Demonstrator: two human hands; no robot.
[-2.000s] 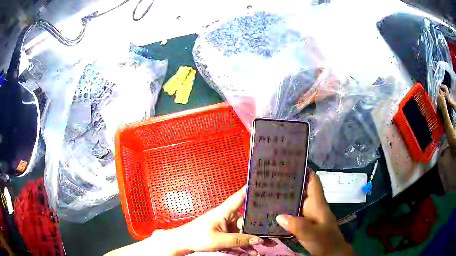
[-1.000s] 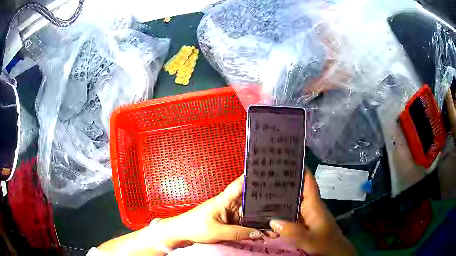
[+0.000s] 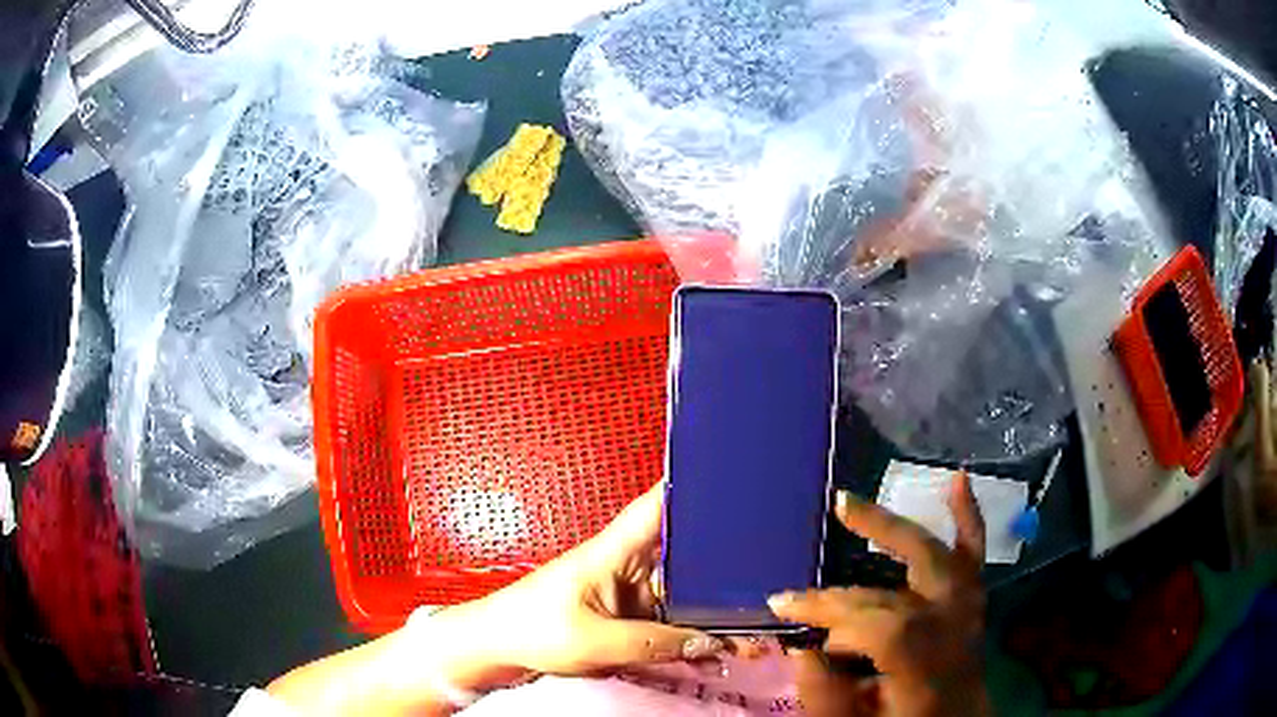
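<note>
A smartphone point(image 3: 752, 455) is held upright at the centre, its screen a plain dark blue. My left hand point(image 3: 595, 609) grips its lower left side and bottom edge. My right hand point(image 3: 896, 602) is at its lower right, fingers spread, one fingertip at the screen's bottom corner. A white slip point(image 3: 917, 502) lies on the dark green table to the right, partly behind my right hand. A thin white pen with a blue charm point(image 3: 1027, 527) lies at the slip's right end.
An orange-red perforated basket point(image 3: 490, 462) stands left of the phone. Clear bags of grey parts lie at left point(image 3: 231, 308) and centre back point(image 3: 700, 112). Yellow pieces point(image 3: 521, 175) lie between them. A small orange-rimmed basket with dark fill point(image 3: 1160, 367) is at right.
The phone's screen has gone from lines of text to plain dark blue. My right hand has moved off the phone's right side, with its fingers spread. The phone has shifted slightly left.
</note>
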